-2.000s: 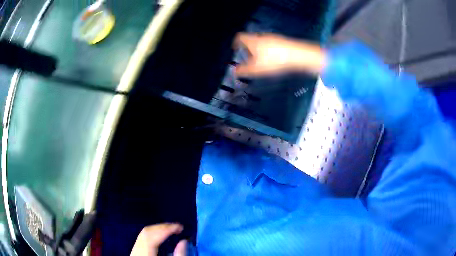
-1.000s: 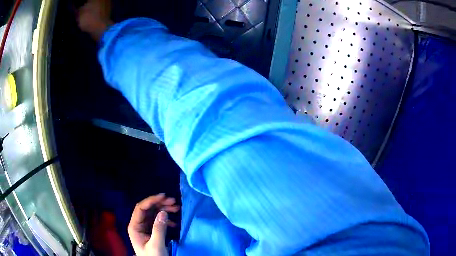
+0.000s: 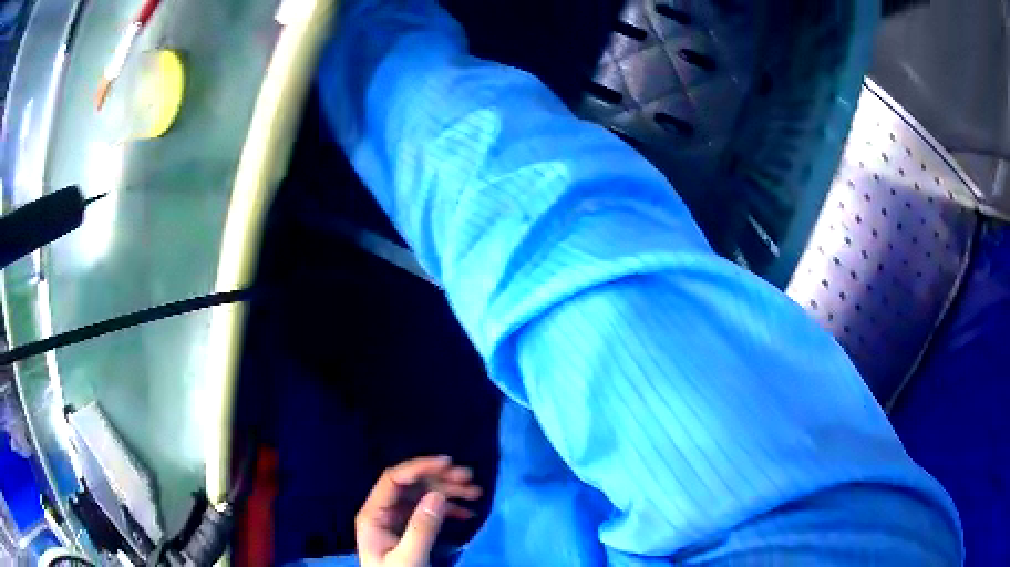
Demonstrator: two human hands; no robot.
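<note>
My left hand is at the bottom, bare, with fingers apart and slightly curled; nothing shows in it. My right arm, in a blue sleeve, reaches diagonally up to the top edge beside the bench. My right hand is out of the picture beyond the top edge, so what it holds cannot be seen. A large dark teal crate with a slotted floor lies beyond the sleeve at the upper right, partly hidden by it.
The green bench with its cream edge runs down the left. On it are a cup with yellow contents, a red-handled brush and the translucent tray. A black driver-like cylinder and cable cross it. A perforated silvery surface is at right.
My right hand was over the crate, then at the upper left, and is now out of view. My left hand stays low, its fingers now apart. The camera view has shifted.
</note>
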